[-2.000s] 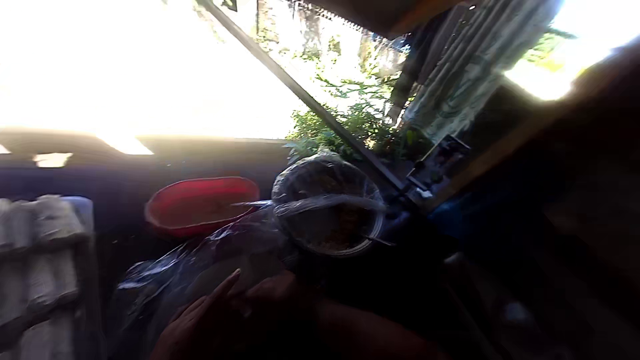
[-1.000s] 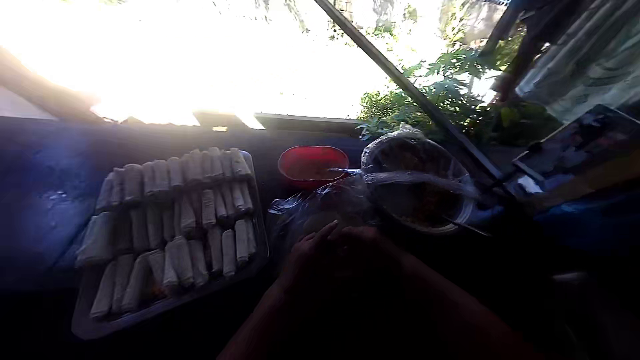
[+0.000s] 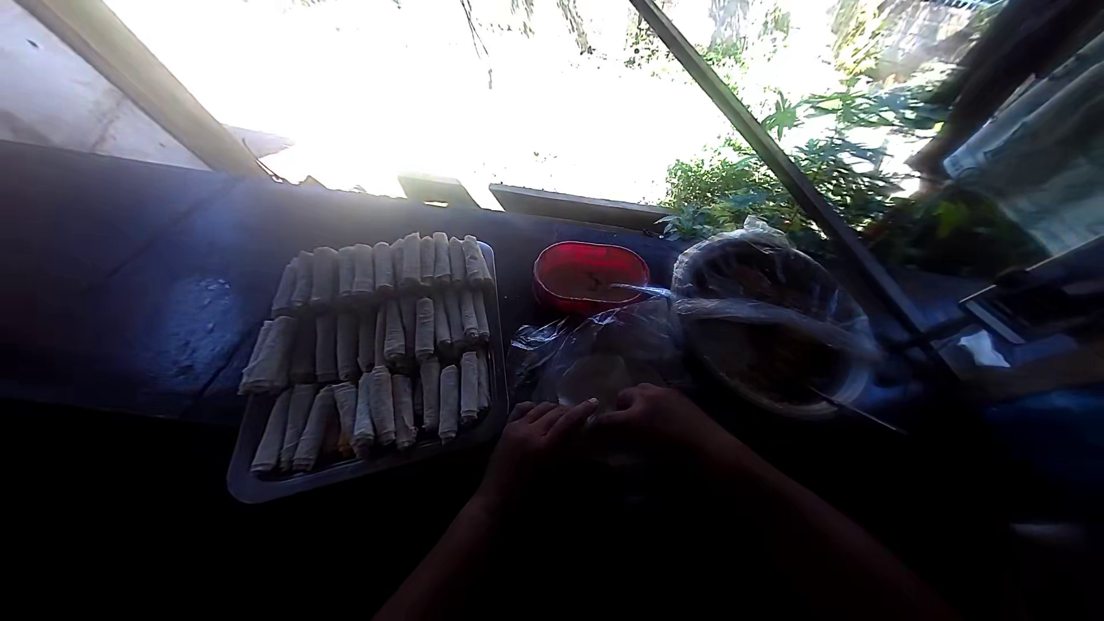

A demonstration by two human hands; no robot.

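My left hand (image 3: 543, 435) and my right hand (image 3: 651, 418) are close together at the near edge of a clear plastic sheet or bag (image 3: 617, 345). A pale round wrapper (image 3: 595, 378) seems to lie on the plastic just beyond the fingers. Shadow hides what the fingertips hold, if anything. To the left, rolled wrappers (image 3: 392, 332) stand stacked in rows in a clear tray (image 3: 259, 493). A red oval tub (image 3: 591, 302) with something inside stands beyond my hands. On the right is a round container (image 3: 733, 397) of dark filling, partly covered by plastic, with a thin handle sticking out.
A dark blue surface (image 3: 155, 224) runs under everything. A slanting bar (image 3: 776, 159) crosses behind the round container. Leafy plants (image 3: 828, 172) stand beyond the far edge, in strong light. A flat device, perhaps a phone (image 3: 1026, 297), is at the right.
The view has swung left, bringing the whole tray of rolls into sight. My hands remain together near the plastic; their finer motion is too dark to tell.
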